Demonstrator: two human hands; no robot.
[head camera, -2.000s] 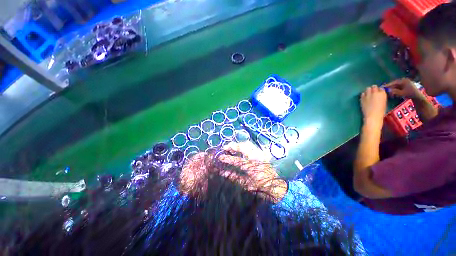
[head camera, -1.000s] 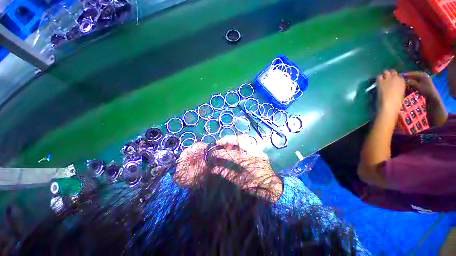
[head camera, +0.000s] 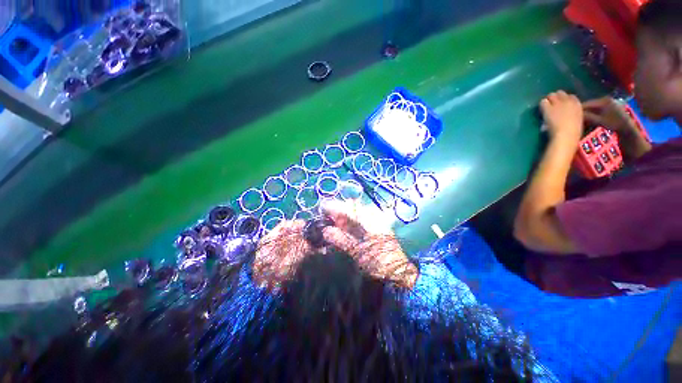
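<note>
My left hand (head camera: 280, 254) and my right hand (head camera: 366, 243) meet at the near edge of the green belt, partly hidden by hair. Both hold a small dark round case (head camera: 320, 233) between their fingertips; its details are blurred. Dark purple-black cases (head camera: 196, 250) lie piled left of my hands. Thin silver rings (head camera: 297, 176) lie in rows beyond and right of my hands. A blue tray (head camera: 372, 140) with white rings (head camera: 404, 129) stands behind them. Dark tweezers (head camera: 372, 191) lie among the right-hand rings.
A person (head camera: 613, 217) sits at the right with hands at a red slotted tray (head camera: 600, 152). Red crates (head camera: 609, 45) stand far right. A clear tray of dark parts (head camera: 138, 39) is upper left. A dark ring (head camera: 318, 71) lies farther back on the belt.
The view has shifted slightly, so the belt items appear farther left. My hands stay together, and a dark part now shows more clearly between the fingertips. The neighbour's head is back in view.
</note>
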